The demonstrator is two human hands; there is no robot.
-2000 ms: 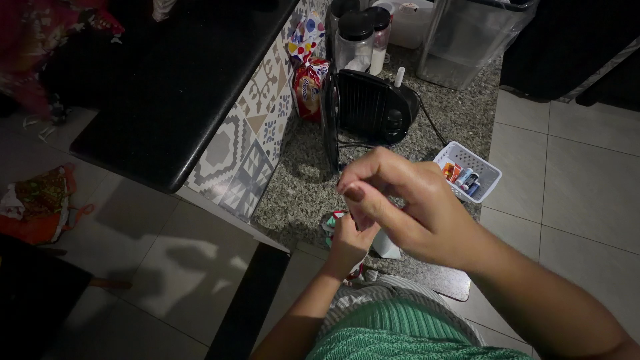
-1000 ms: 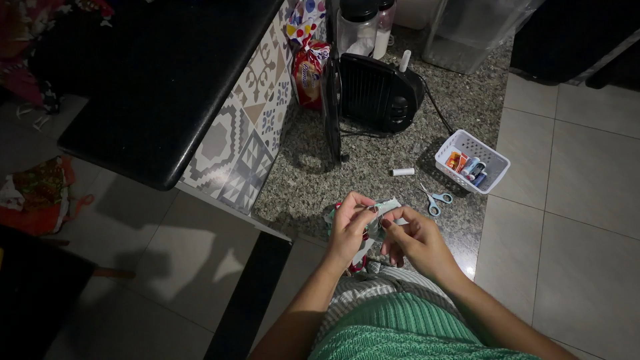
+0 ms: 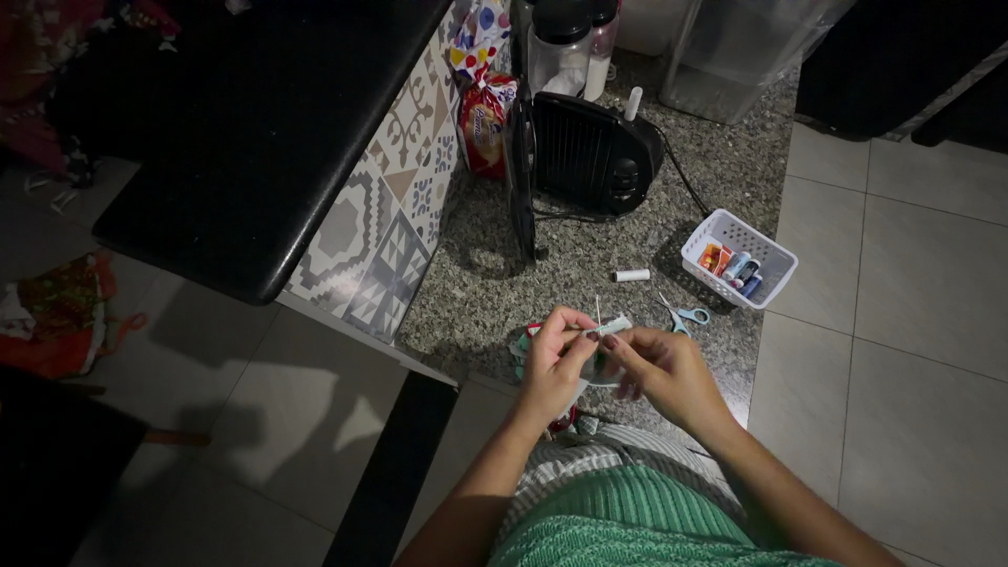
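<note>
My left hand [image 3: 561,354] pinches a piece of pale fabric [image 3: 614,325] between thumb and forefinger, over the near edge of the granite counter. Close beside it, the thumb and fingertips of my right hand [image 3: 657,366] meet at the same fabric; whether they hold a needle or thread is too small to tell. More of the cloth, with red and green parts, hangs below and behind my hands. A white thread spool [image 3: 631,276] lies on the counter beyond them. Scissors with light blue handles [image 3: 690,316] lie just past my right hand, blades apart.
A white plastic basket [image 3: 780,272] with several thread spools stands at the counter's right edge. Farther back are an open black electric grill [image 3: 598,157], a bread bag [image 3: 482,130], lidded jars [image 3: 559,55] and a clear plastic bin [image 3: 709,63]. A black countertop [image 3: 260,157] juts in at left.
My right hand, raised high two seconds ago, has come down beside my left hand at the fabric. The spool and scissors, hidden by it then, now show.
</note>
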